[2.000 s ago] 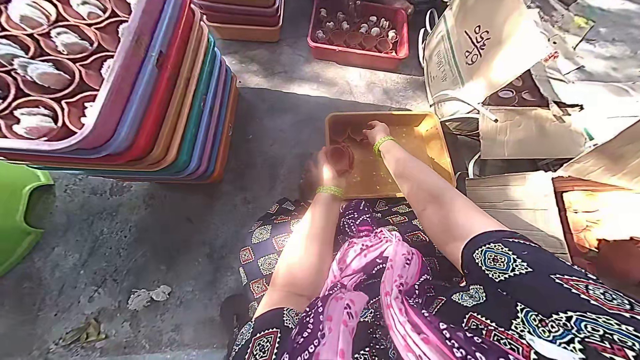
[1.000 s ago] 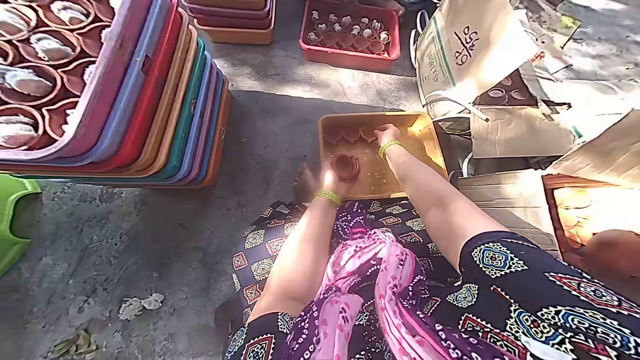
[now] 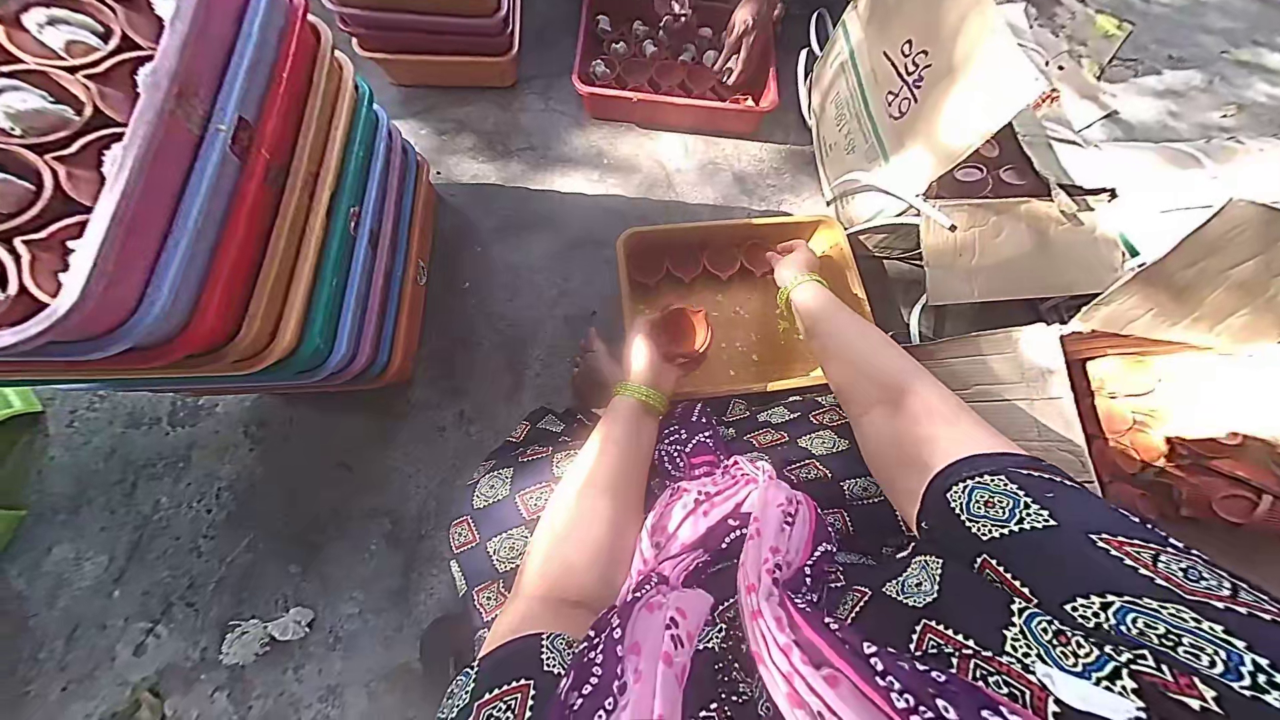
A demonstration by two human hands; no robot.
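A yellow plastic tray (image 3: 770, 350) lies in front of me, with a row of small clay lamp cups (image 3: 686, 262) along its far side. My left hand (image 3: 655, 350) holds reddish clay cups (image 3: 686, 332) over the tray's near left part; how many are nested there I cannot tell. At the right end of the row, my right hand (image 3: 793, 262) has its fingers on a clay cup (image 3: 757, 257). Both wrists wear yellow-green bangles.
A tall stack of coloured trays (image 3: 300, 200) holding filled clay cups stands at left. A co-worker's hand (image 3: 748, 40) reaches into a red tray (image 3: 680, 108) ahead. Cardboard flaps (image 3: 1020, 250) and a box of clay pieces (image 3: 1200, 450) lie at right.
The row of cups in the yellow tray has grown toward the right, and my right hand has moved along with it. A co-worker's hand has come into view at the red tray.
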